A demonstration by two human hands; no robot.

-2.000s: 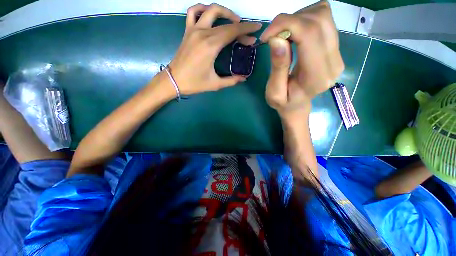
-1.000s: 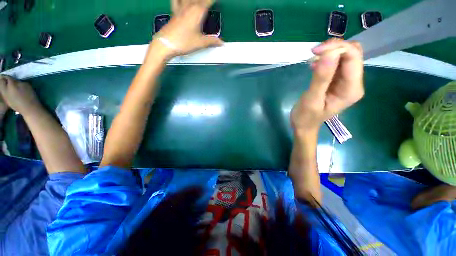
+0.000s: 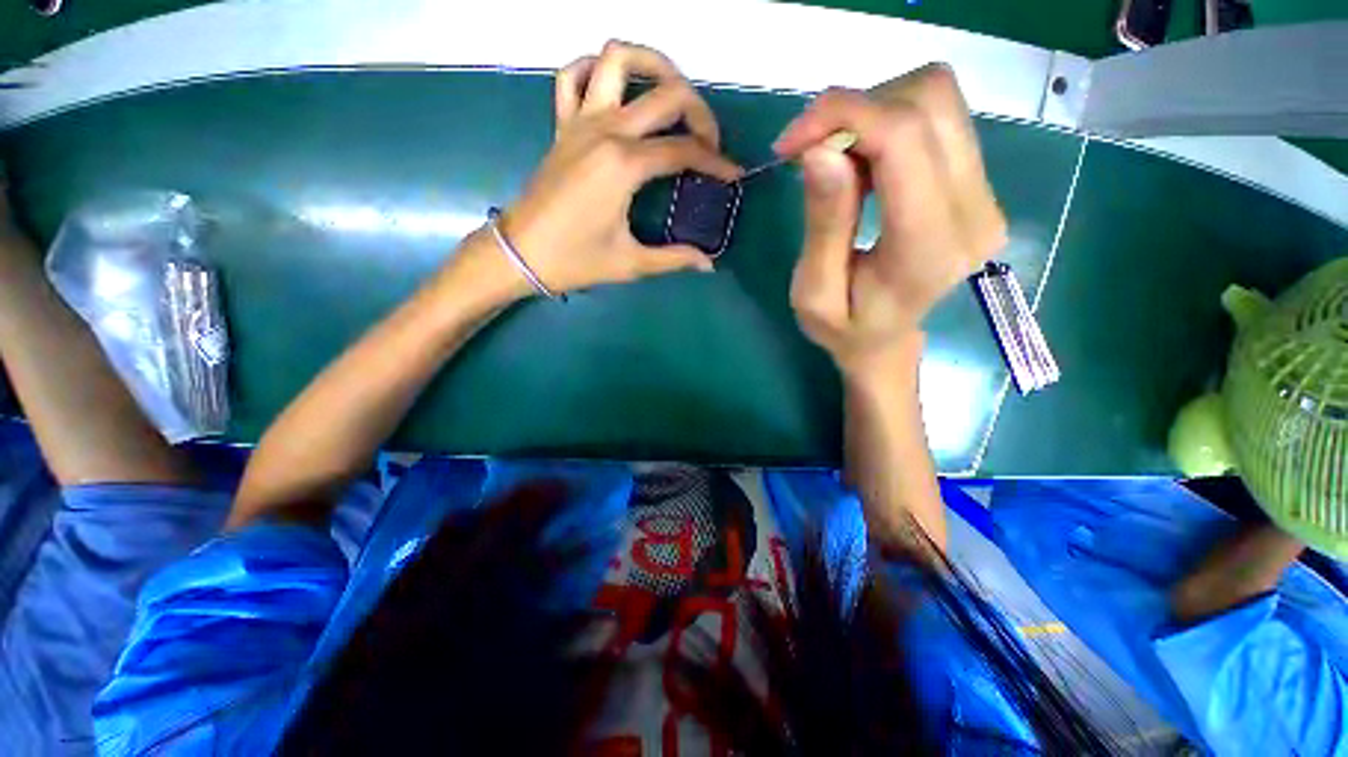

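A dark rounded-square watch body (image 3: 702,212) with a light rim is held above the green bench. My left hand (image 3: 606,185) grips it by its edges between thumb and fingers. My right hand (image 3: 902,207) pinches a thin dark-shafted tool (image 3: 769,166) with a pale yellowish end. The tool's tip points at the watch body's upper right corner; whether it touches cannot be told.
A bundle of narrow strips (image 3: 1017,328) lies right of my right wrist. A clear plastic bag (image 3: 136,326) with silvery strips lies at left. A green fan (image 3: 1294,399) and a grey post (image 3: 1227,82) are at right. Neighbours' arms show on both sides. A white rail (image 3: 414,37) edges the bench.
One second ago my left hand was open over the belt among watch bodies. It has come back to the bench with one held. My right hand has moved left, bringing the tool to it.
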